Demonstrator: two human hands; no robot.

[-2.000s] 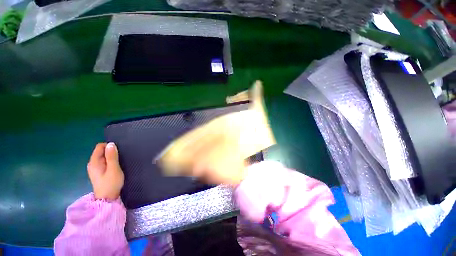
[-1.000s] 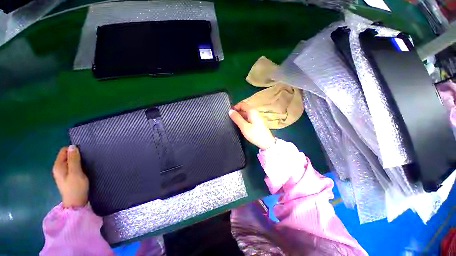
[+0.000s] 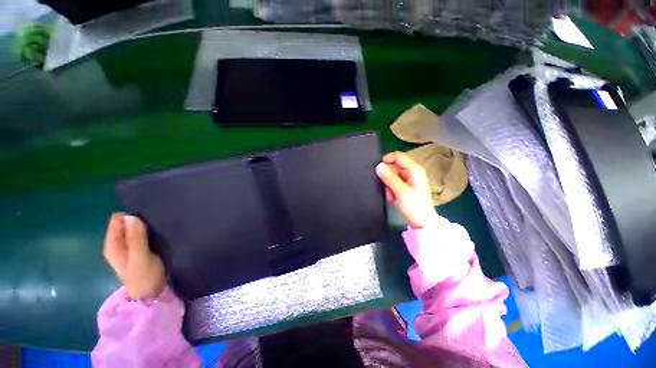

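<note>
A black panel unit shows its back, with a dark strap-like bar across its middle. It lies or is held slightly tilted over a silvery bubble wrap sheet, which shows along its near edge. My left hand grips the panel's left edge. My right hand grips its right edge near the far corner. A tan wiping cloth lies crumpled on the green bench, just beyond and right of my right hand.
Another black panel with a label lies on bubble wrap farther back. A stack of panels and bubble wrap sheets leans at right. A grey bubble wrap pile is at the far side. A green cloth is far left.
The tan cloth has left my right hand and lies on the bench. My right hand has taken the panel's right edge. My left hand remains on the left edge.
</note>
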